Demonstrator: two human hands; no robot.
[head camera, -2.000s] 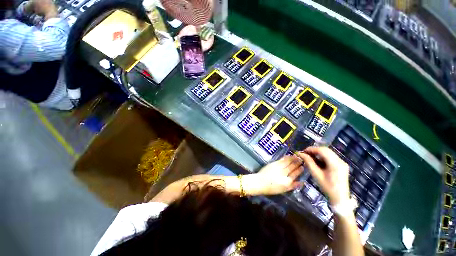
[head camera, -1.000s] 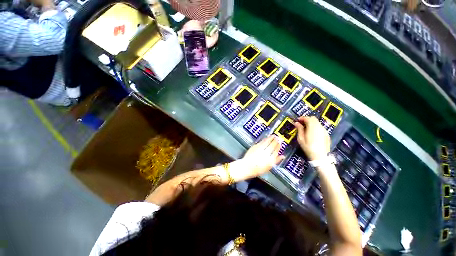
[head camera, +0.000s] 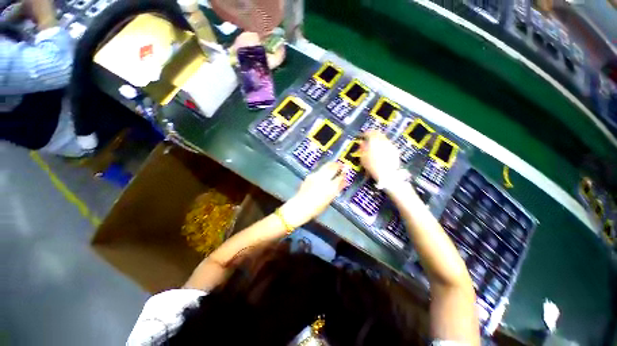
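Keypad phones with yellow frames around dark screens lie in a clear phone tray (head camera: 270, 147). Both my hands are at one phone (head camera: 353, 155) in the near row. My left hand (head camera: 321, 189) has its fingertips at the keypad end. My right hand (head camera: 380, 157) has its fingertips at the yellow frame and partly hides it. Whether either hand grips anything is too blurred to tell. The neighbouring phone (head camera: 367, 201) shows its keypad; my right wrist covers its upper part. A lens tray (head camera: 490, 233) with dark square parts lies right of the phone tray.
A personal smartphone (head camera: 256, 78), small open carton (head camera: 215, 84) and desk fan (head camera: 254, 15) stand at the upper left. A waste carton (head camera: 145, 226) below the bench holds yellow scraps (head camera: 208, 221). A yellow strip (head camera: 507, 177) lies beyond the lens tray. Another person's sleeve (head camera: 34, 67) shows left.
Both hands have moved left along the near row, from one phone to its neighbour. Two seconds ago they were together between the phone tray and the lens tray.
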